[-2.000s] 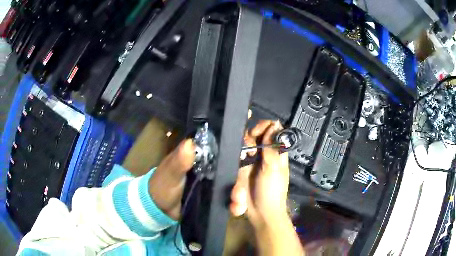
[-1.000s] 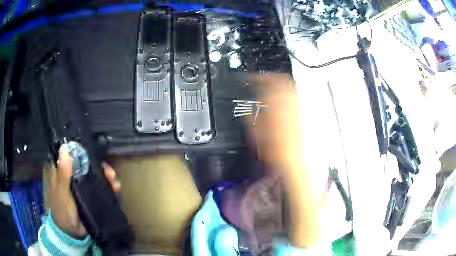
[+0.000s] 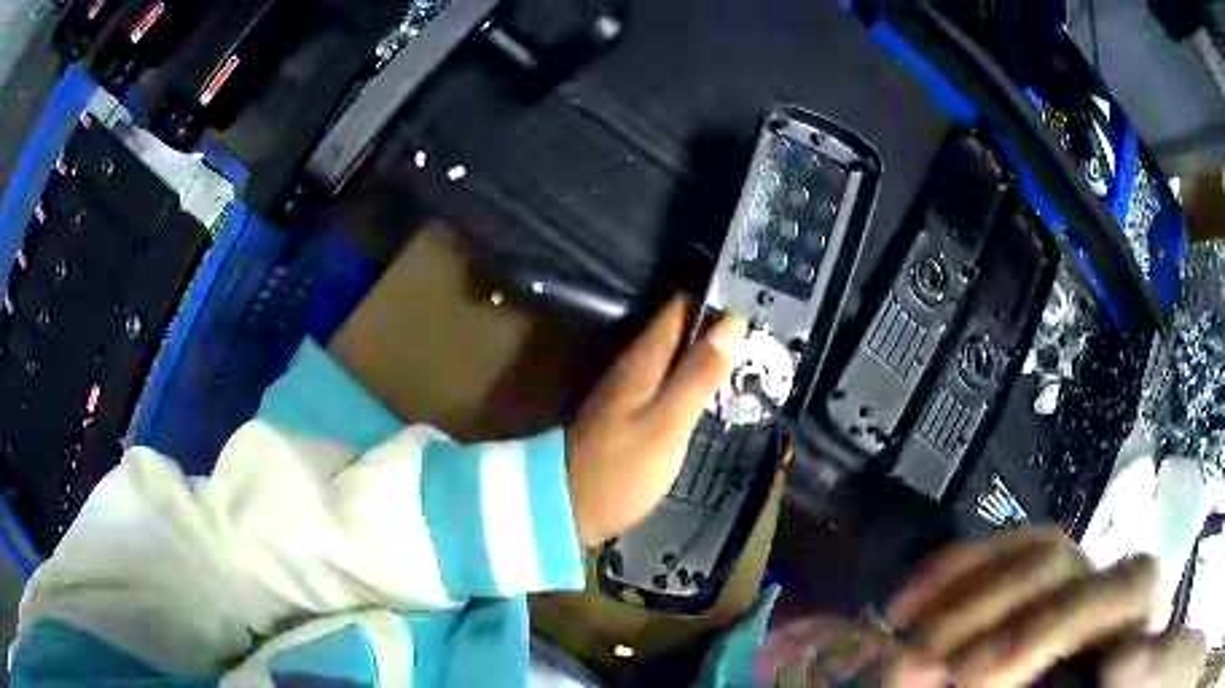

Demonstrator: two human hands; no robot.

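A long black lock panel (image 3: 836, 255) is held tilted in front of me, its hollow back facing up. A silver round hub plate (image 3: 752, 376) sits in its middle. My left hand (image 3: 645, 423) grips the panel at its left edge, with the thumb beside the hub plate. My right hand (image 3: 1008, 612) is blurred at the lower right, apart from the panel, with its fingers curled. A dark shape lies by it, and I cannot tell whether the hand holds it.
Two black panels (image 3: 893, 336) lie back up on the mat at the right, beside loose silver parts (image 3: 1055, 336) and thin pins (image 3: 998, 501). A blue crate (image 3: 175, 323) of black panels is at left. A narrow lock body (image 3: 383, 114) lies upper left.
The panel in my left hand has come to the middle and now shows its back with the hub plate facing up. My right hand has moved to the lower right of the view.
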